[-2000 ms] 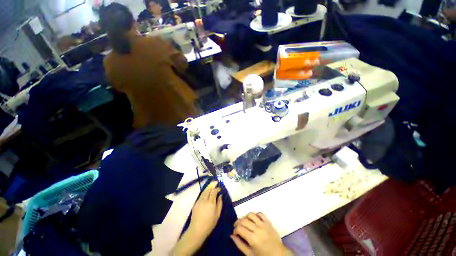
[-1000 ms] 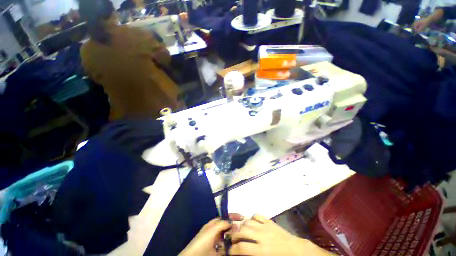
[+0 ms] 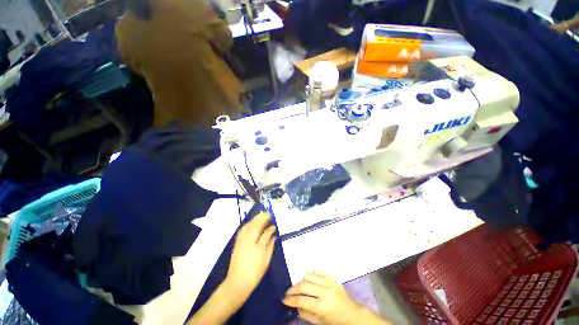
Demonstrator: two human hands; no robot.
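A dark navy fabric panel [image 3: 272, 279] lies on the white table with its far end at the needle area of the white sewing machine [image 3: 317, 146]. My left hand [image 3: 252, 244] lies flat on the panel, fingertips close to the presser foot [image 3: 261, 195]. My right hand [image 3: 316, 297] is nearer to me at the panel's right edge, fingers bent, with the edge at its fingertips. A stack of dark cut pieces [image 3: 146, 209] lies left of the machine. The needle itself is too small to make out.
A teal basket [image 3: 47, 198] stands left, a red basket [image 3: 473, 266] lower right. A shiny plastic-wrapped dark item [image 3: 317, 185] lies under the machine arm. Orange-and-white boxes [image 3: 397, 51] stand behind the machine. A person in brown [image 3: 181, 60] is beyond.
One second ago both hands were together on a narrow dark strip near me. Now my left hand is forward on the panel near the needle, and my right hand is apart at its edge.
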